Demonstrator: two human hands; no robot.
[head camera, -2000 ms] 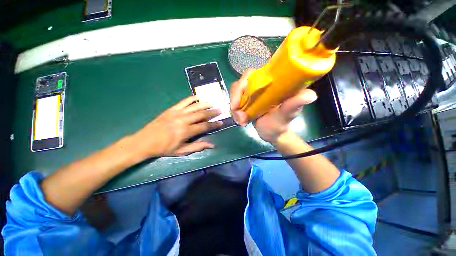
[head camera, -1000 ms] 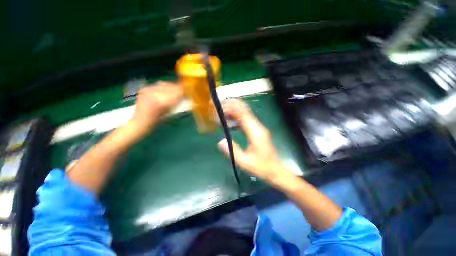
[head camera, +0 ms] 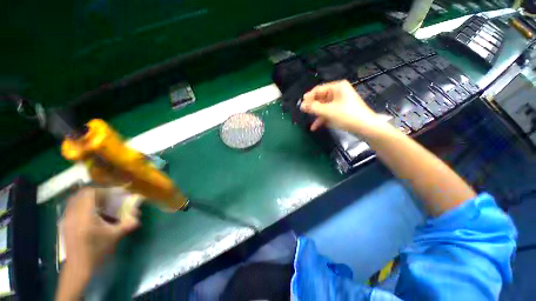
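Observation:
The yellow-orange electric screwdriver (head camera: 129, 170) hangs tilted at the left, touched by neither hand as far as I can see, its dark end pointing down right. My left hand (head camera: 94, 229) is blurred just below it, fingers curved by a pale thing (head camera: 117, 203); whether it grips this is unclear. A light-rimmed edge, perhaps a phone, shows behind that hand. My right hand (head camera: 338, 106) is over the left part of the glossy black parts tray (head camera: 405, 88), fingertips pinched together; a tiny bright spot shows there, but I cannot tell if it is a held part.
The round speckled screw dish (head camera: 241, 130) lies on the green bench near the white strip (head camera: 200, 117). A phone (head camera: 182, 94) lies on the green surface behind the strip. A black phone tray (head camera: 24, 235) is at the far left. Another black tray (head camera: 479, 38) is at the upper right.
The screwdriver, between my hands before, now hangs further left. My left hand has moved down and left; my right hand has moved right to the parts tray. The view has shifted.

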